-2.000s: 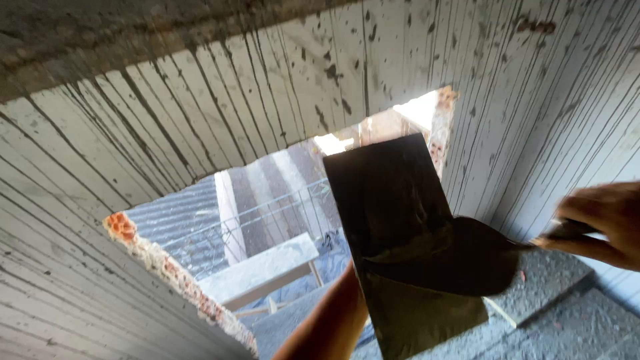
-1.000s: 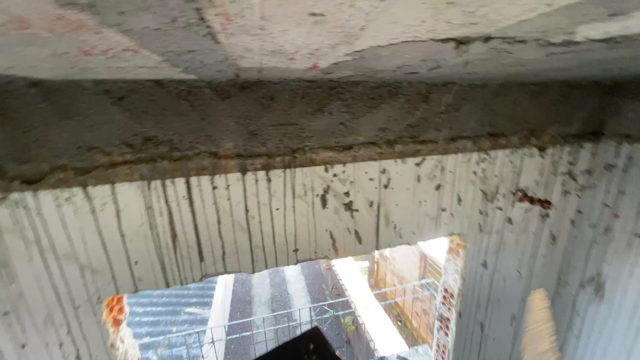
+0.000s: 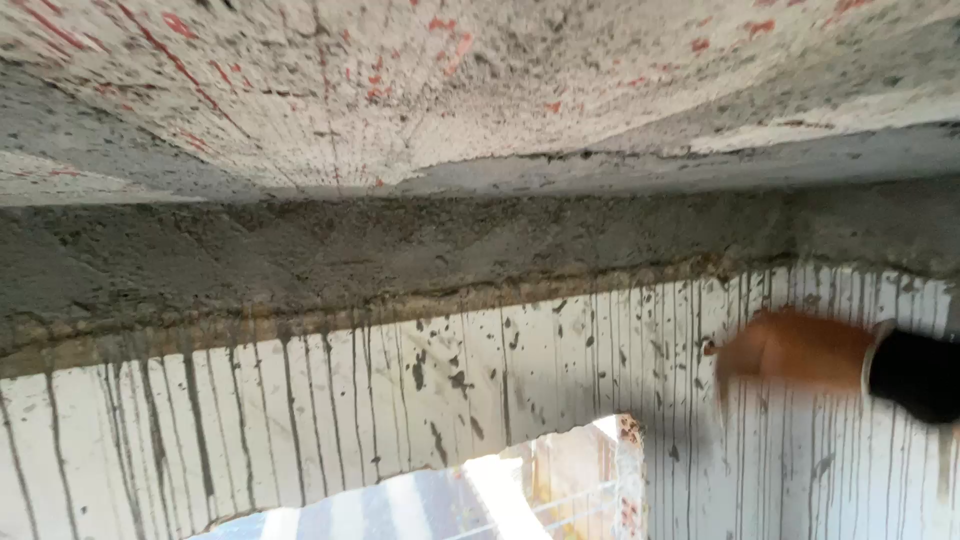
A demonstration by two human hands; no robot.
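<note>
My right hand (image 3: 795,352) is raised at the right side of the head view, blurred by motion, in front of the white wall streaked with grey drips. A black cuff (image 3: 915,375) covers the forearm behind a pale band at the wrist. Something thin and blurred hangs at the fingers; whether it is a tool cannot be told. Left of the hand runs a dark band of grey mortar (image 3: 420,255) along the top of the streaked wall (image 3: 525,360). My left hand is out of view.
Above is a rough concrete ceiling (image 3: 480,90) with red marks and smeared grey patches. Below, a rough-edged wall opening (image 3: 630,480) with broken brick at its side lets in bright light. The wall corner stands at the right.
The view has tilted up strongly. Two seconds ago the right hand held a trowel over a flat rectangular board of mortar; the board has gone out of view and the right hand is now raised near the wall.
</note>
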